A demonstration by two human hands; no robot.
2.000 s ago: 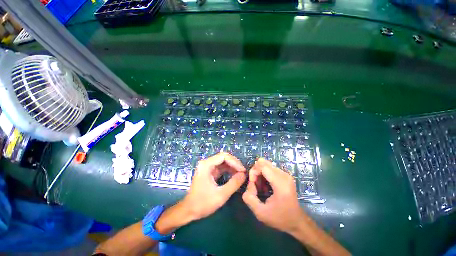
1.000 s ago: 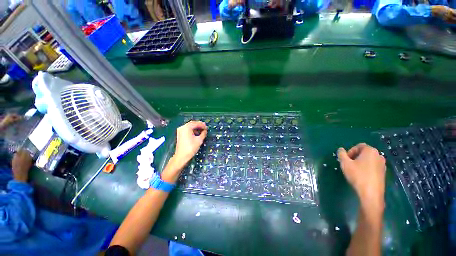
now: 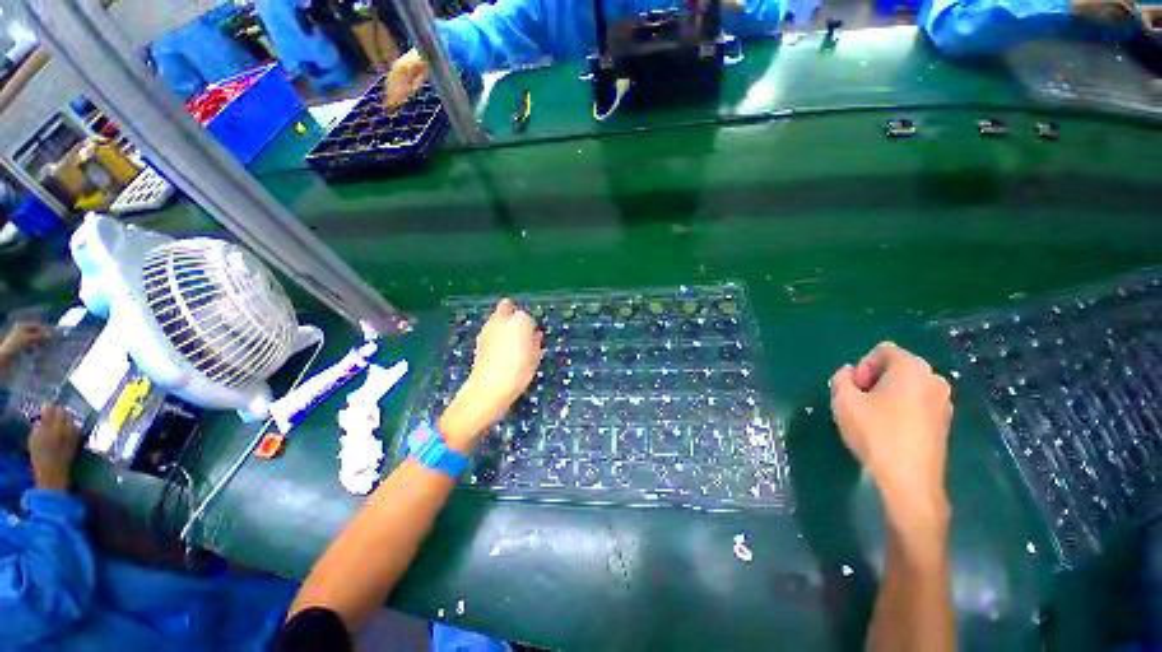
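A clear blister tray (image 3: 612, 499) with rows of small dark units lies in front of me; its far row shows yellow-green round faces. My left hand (image 3: 509, 352), with a blue wristband, is over the tray's far left part, fingertips together at the far rows. Whether it holds a unit is hidden. My right hand (image 3: 892, 397) is right of the tray, low over the green bench, with thumb and fingers drawn together. Its fingertips are hidden, and I cannot tell if it holds anything. The small pale pieces near it are mostly covered.
A white fan (image 3: 217, 312), a grey post (image 3: 242, 191), a glue tube (image 3: 324, 382) and crumpled tissue (image 3: 361, 439) are at left. A second blister tray (image 3: 1083, 408) is at right. Across the bench are a black compartment tray (image 3: 382, 127), a blue bin (image 3: 249, 121) and people in blue sleeves.
Since one second ago, my left hand has shifted slightly along the far rows and turned more knuckles-up. My right hand's fingers are more curled. Another person's hand has come over the black compartment tray.
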